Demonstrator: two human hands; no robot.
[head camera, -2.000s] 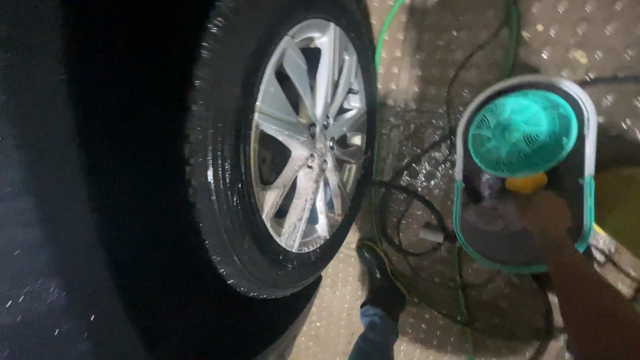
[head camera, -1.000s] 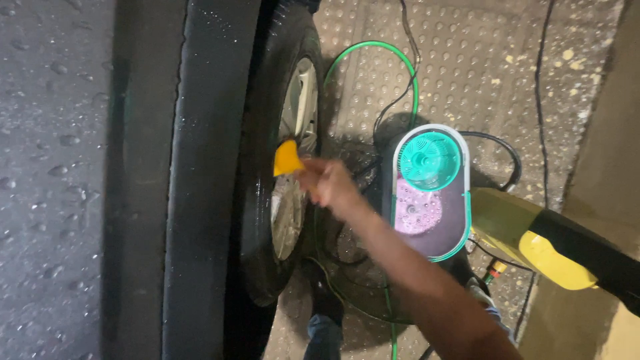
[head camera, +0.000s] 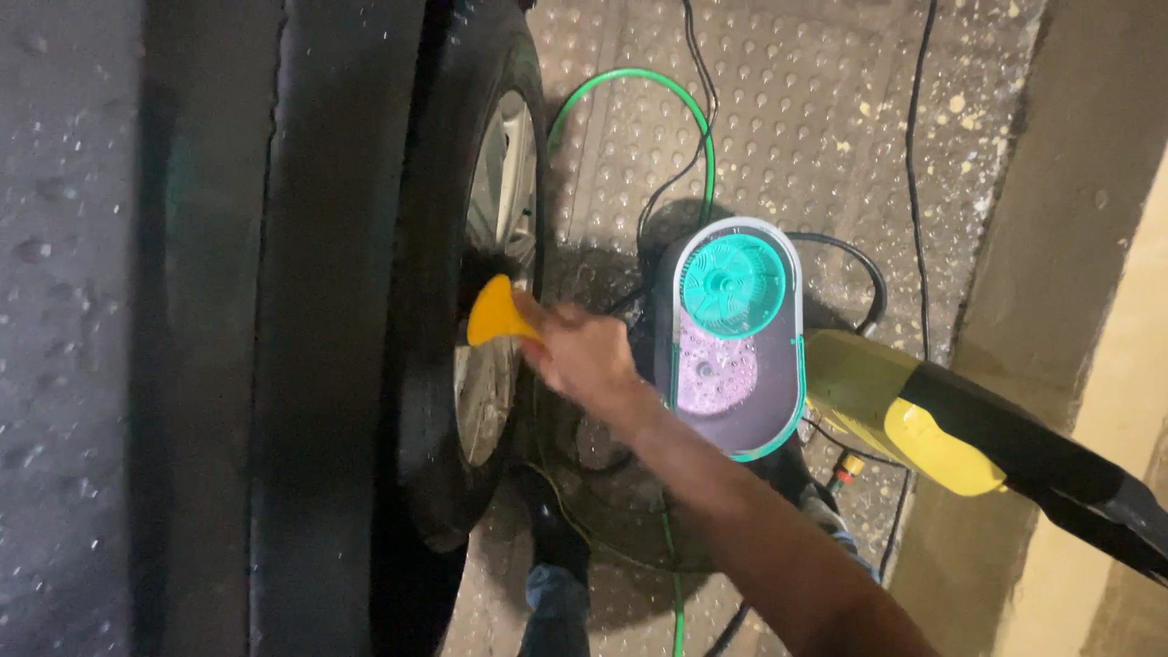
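My right hand (head camera: 584, 351) grips a yellow brush handle (head camera: 497, 312) against the tire and the alloy wheel rim (head camera: 493, 392) of a dark, wet car. Dark bristles seem to lie at the rim by the handle, blurred. To the right of the hand stands a two-part bucket (head camera: 800, 365) with a pale and teal rim. A teal slotted insert (head camera: 733, 286) fills its upper part, and pinkish foamy water (head camera: 721, 370) lies in the lower part. My left hand is not in view.
A yellow and black pressure washer (head camera: 949, 438) stands right of the bucket. A green hose (head camera: 707, 137) and black cables (head camera: 915, 164) run over the wet studded floor. The car's dark body (head camera: 210, 328) fills the left. A boot (head camera: 552, 520) stands below the wheel.
My right hand has moved from over the bucket to the wheel with the yellow handle; it was at the wheel one second ago too. The view has shifted, and the pressure washer now shows.
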